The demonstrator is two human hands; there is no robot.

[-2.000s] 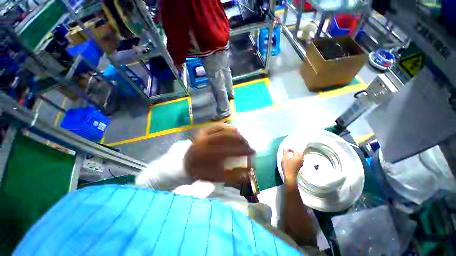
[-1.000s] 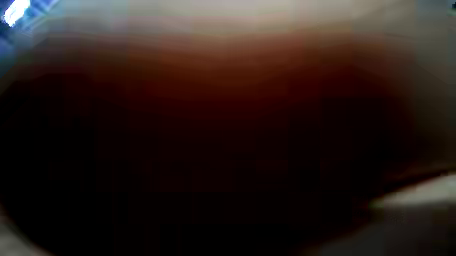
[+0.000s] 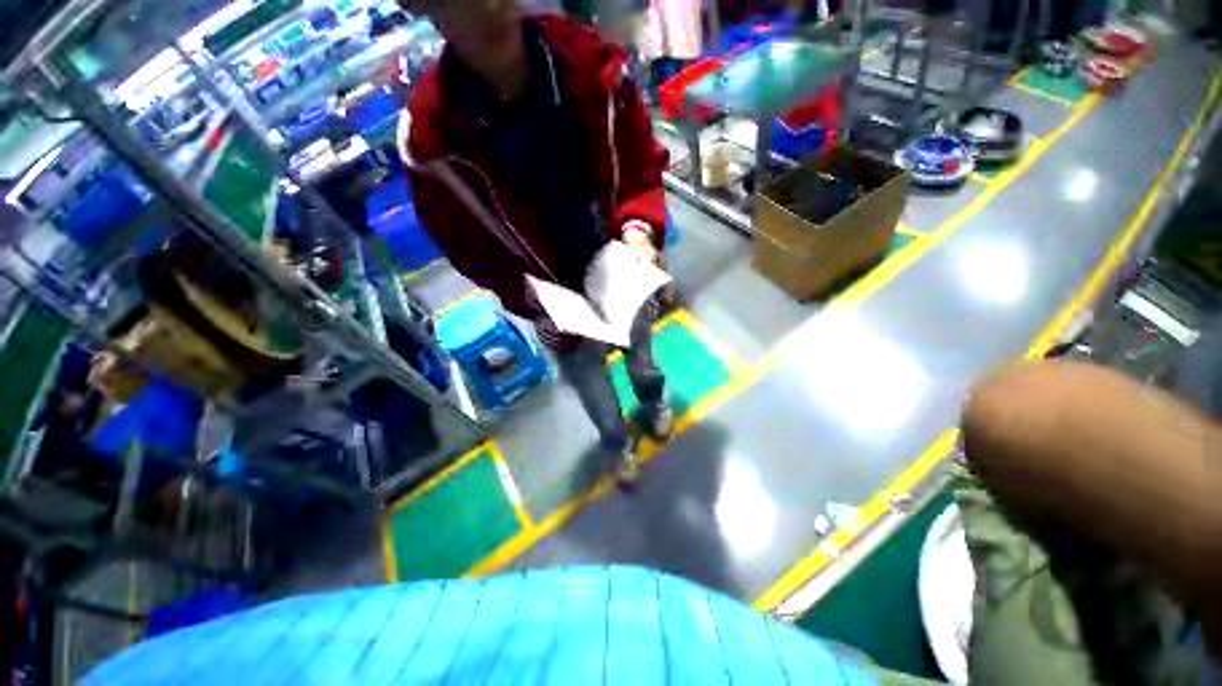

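One bare hand, which looks like my right hand (image 3: 1099, 469), is large, blurred and cut off by the right edge. Its fingers are not clear, and whether it holds anything cannot be told. A grey-green sleeve (image 3: 1025, 603) shows below it. Part of the white round pan (image 3: 943, 590) shows on the green bench top (image 3: 871, 610) at the bottom right, mostly hidden by the sleeve. My left hand is out of the picture.
A person in a red jacket (image 3: 630, 121) stands in front, holding open white papers (image 3: 617, 298). An open cardboard box (image 3: 824, 241) and a blue stool-like item (image 3: 493, 355) are on the floor. Metal racks are at left. Light-blue striped cloth (image 3: 536, 630) covers the bottom.
The view was covered by a dark blur one second ago and is clear now. Compared with before that, it has turned upward; the pan is mostly out of view and the red-jacketed person now faces me.
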